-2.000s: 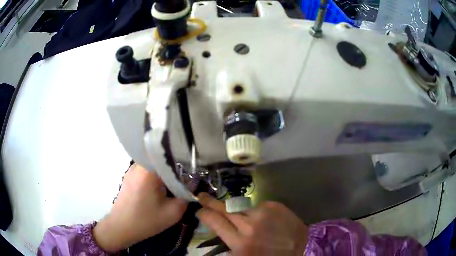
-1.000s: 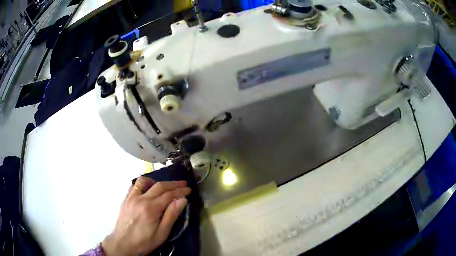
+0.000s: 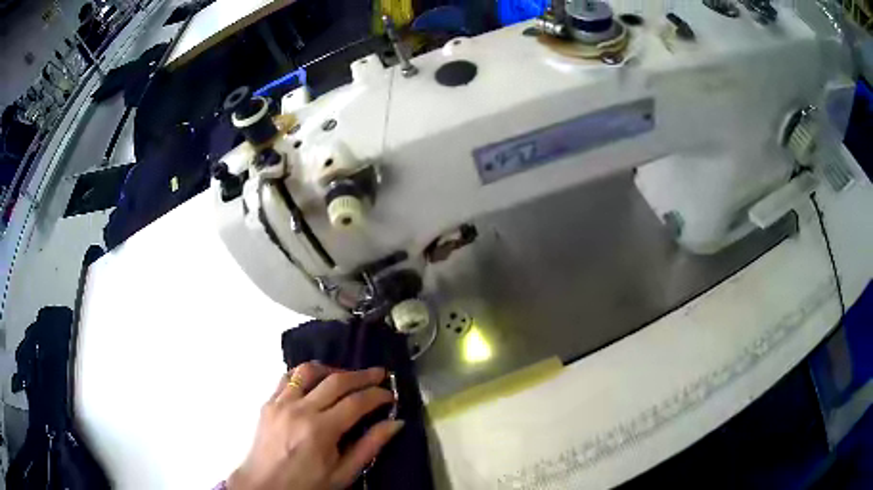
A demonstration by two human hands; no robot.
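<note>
A dark zippered panel (image 3: 412, 421) lies on the machine bed below the needle area, its squarish far end (image 3: 316, 343) under or beside the presser foot (image 3: 362, 301). A thin silver zipper line runs along it. My left hand (image 3: 321, 431), with a ring on one finger, lies over the panel and holds it down, fingertips and thumb at the zipper. The hand hides part of the panel. My right hand is not in view. The off-white sewing machine (image 3: 431, 124) stands over the work.
A yellow strip (image 3: 498, 388) lies along the bed edge beside a lit lamp spot (image 3: 476, 345). A printed ruler (image 3: 670, 412) runs along the table front. Dark cloth pieces (image 3: 158, 182) lie behind at the left, and more (image 3: 48, 431) at the lower left edge.
My right hand, seen near the needle two seconds ago, is out of view. The view has swung toward the machine's right side. My left hand now lies flatter over the panel.
</note>
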